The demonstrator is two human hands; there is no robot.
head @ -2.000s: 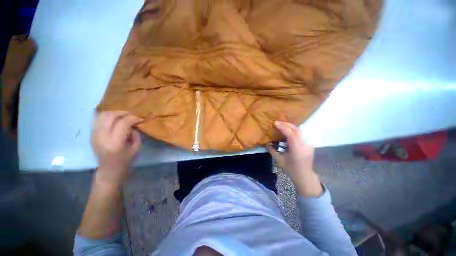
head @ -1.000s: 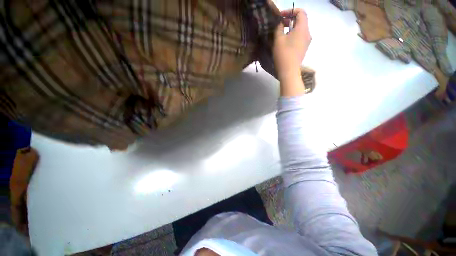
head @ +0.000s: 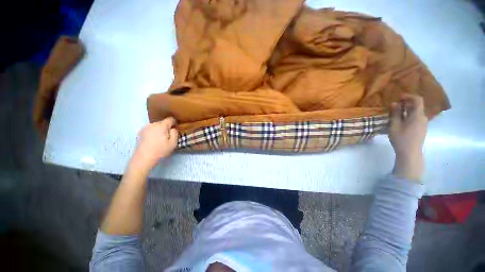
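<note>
The tan-brown padded jacket (head: 319, 79) lies on the white table, with a strip of plaid lining (head: 314, 135) turned out along the edge nearest me. A short metal zip (head: 223, 132) crosses this strip left of its middle. My left hand (head: 157, 141) is closed on the left end of the strip. My right hand (head: 408, 123) pinches the edge at the strip's right end. No snips can be made out in my right hand; its fingers are blurred.
The white table (head: 266, 172) has its front edge just before my body. Another brown fabric piece (head: 59, 69) hangs over its left edge. A red bin (head: 449, 207) stands below the table at the right. A blue thing (head: 58, 18) is at the back left.
The plaid inside was lifted and spread at the left a second ago; now the jacket lies brown side up with a plaid strip showing. My left hand has come into view and my right hand is lower.
</note>
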